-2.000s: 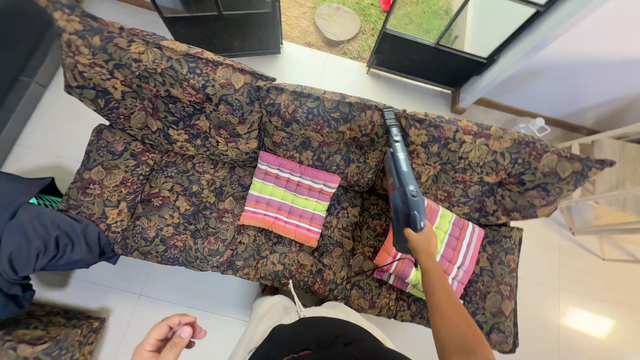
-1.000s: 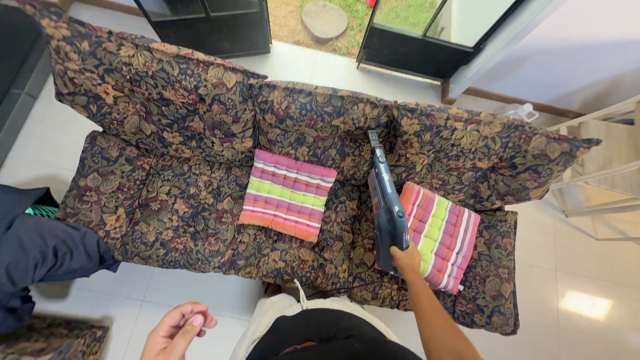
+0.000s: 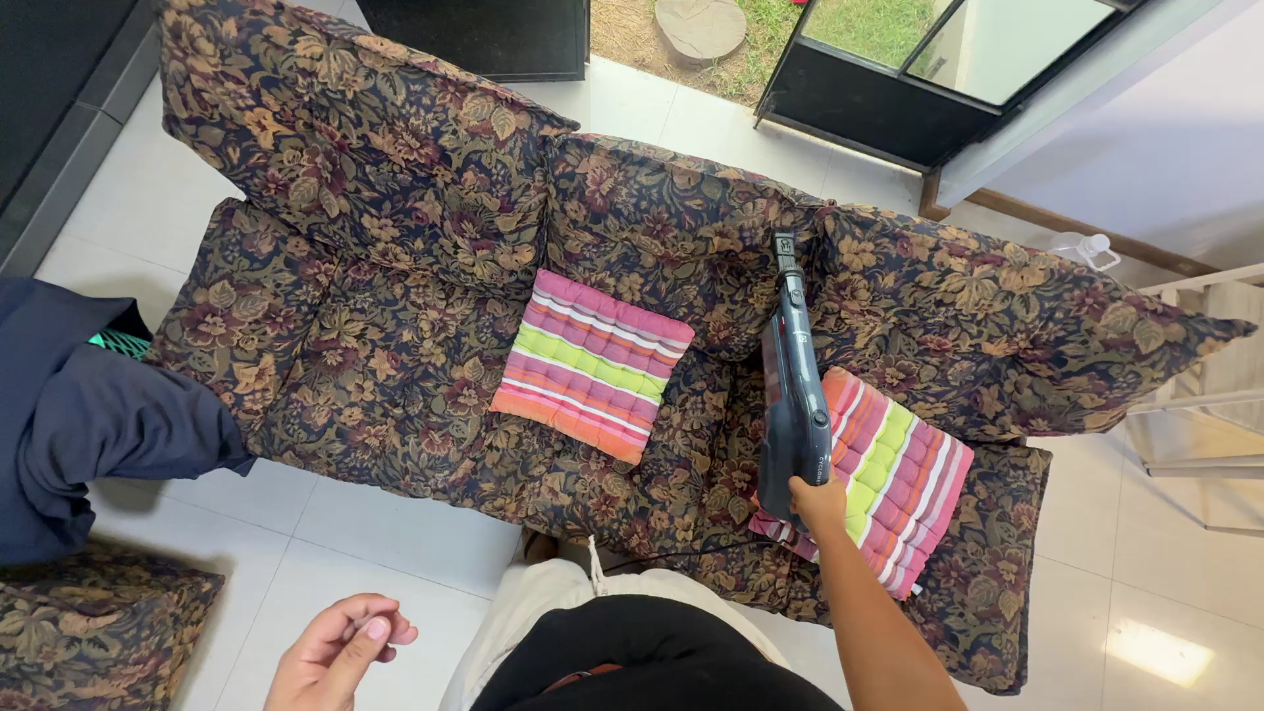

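Note:
My right hand (image 3: 820, 506) grips the rear of a dark handheld vacuum cleaner (image 3: 798, 395). Its narrow brush nozzle points away from me and lies at the backrest of a floral sofa (image 3: 415, 296), near the seam between the middle and right back cushions. A striped seat pad (image 3: 894, 474) lies right of the vacuum, partly behind it and my hand. Another striped pad (image 3: 595, 365) rests on the middle of the sofa. A dark cord runs from near my right hand toward my legs. My left hand (image 3: 346, 647) hangs over the floor with curled fingers, touching neither sofa nor pads.
Dark cloth (image 3: 118, 415) is draped at the left, over something green and meshed. A floral cushioned seat (image 3: 99, 632) stands at lower left. Behind the sofa are black-framed glass doors (image 3: 879, 99) and a clear plastic jug (image 3: 1086, 249). A pale wooden rack (image 3: 1205, 415) stands at the right.
The vacuum's nozzle has moved from the top edge of the backrest two seconds ago to lower on its front. The right striped pad shows more beside the vacuum. My left hand remains over the floor.

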